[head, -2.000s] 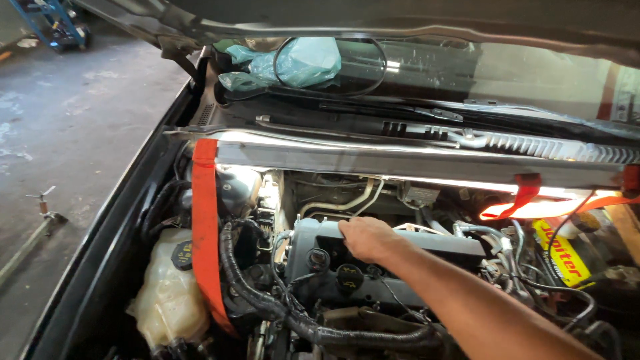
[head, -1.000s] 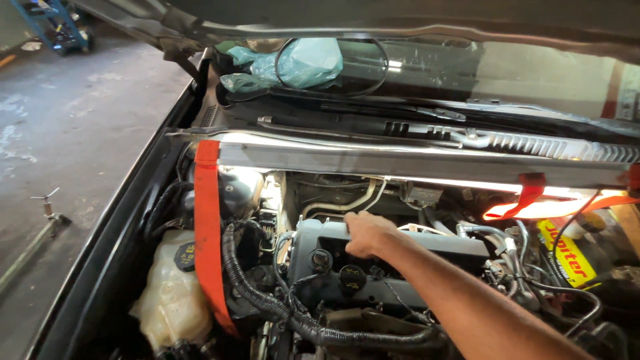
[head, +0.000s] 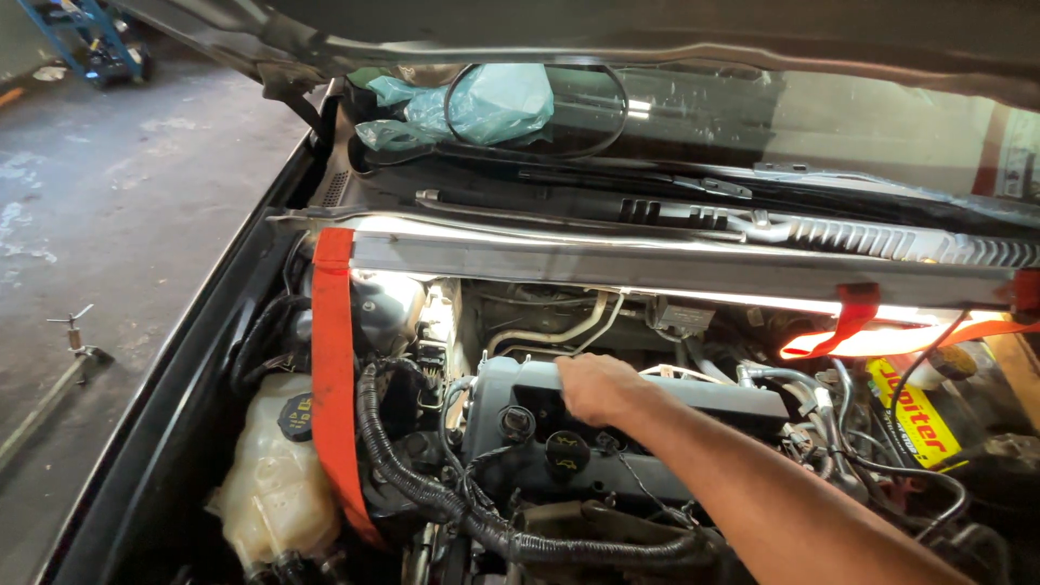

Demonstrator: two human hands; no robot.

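My right hand (head: 597, 390) reaches in from the lower right and rests at the rear top edge of the engine's grey valve cover (head: 699, 394). Its fingertips point down behind that edge, so whether they grip anything is hidden. Just in front of the hand sit the black oil filler cap (head: 567, 453) and a round ignition coil top (head: 516, 422). A corrugated wiring loom (head: 406, 479) curves around the cover's left end and front. My left hand is out of view.
A work light bar (head: 569, 264) spans the engine bay, with an orange strap (head: 335, 366) hanging at its left. A coolant reservoir (head: 276, 475) stands at the left, a battery (head: 914, 414) at the right. The raised hood (head: 650, 32) hangs above. A metal stand (head: 77, 349) is on the floor.
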